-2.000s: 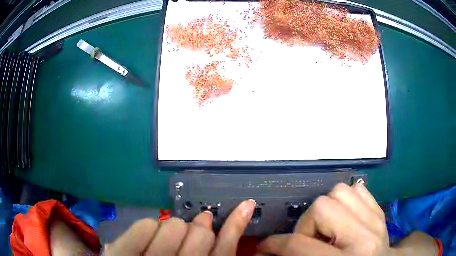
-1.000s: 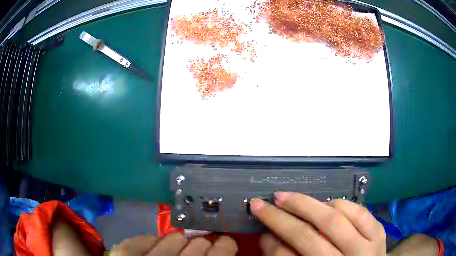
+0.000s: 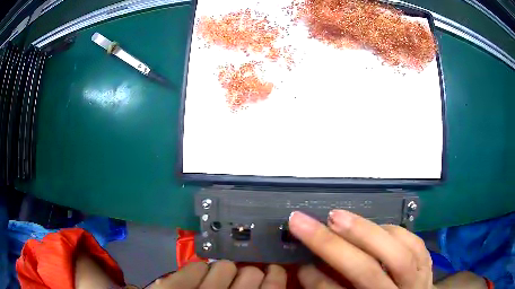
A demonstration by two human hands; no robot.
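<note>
The dark grey fixture [image 3: 254, 203] lies along the near edge of the tray, with engraved lettering and screws at its ends. Its leftmost nest [image 3: 241, 232] shows a copper-coloured speck. My right hand [image 3: 367, 248] lies over the fixture's right half, index fingertip at the second nest from the left; it covers the nests further right. Whether it pinches a tiny part cannot be seen. My left hand [image 3: 226, 276] is curled at the fixture's near edge, cut off by the bottom edge; its thumb and palm are hidden. The white-lined tray [image 3: 313, 180] holds copper parts heaps [image 3: 367, 31].
A slim tool with a white handle [image 3: 131, 60] and dark tip lies left of the tray on the green bench [image 3: 113, 141]. Dark ribbed fixtures [image 3: 22, 113] stand at the left edge. Silver rails [image 3: 113, 21] run behind. A red-orange sleeve [image 3: 62, 259] shows at lower left.
My left hand has withdrawn from the nests to the near edge, then shifted slightly right. My right hand has moved from the fixture's right end to the second nest. The view has shifted slightly.
</note>
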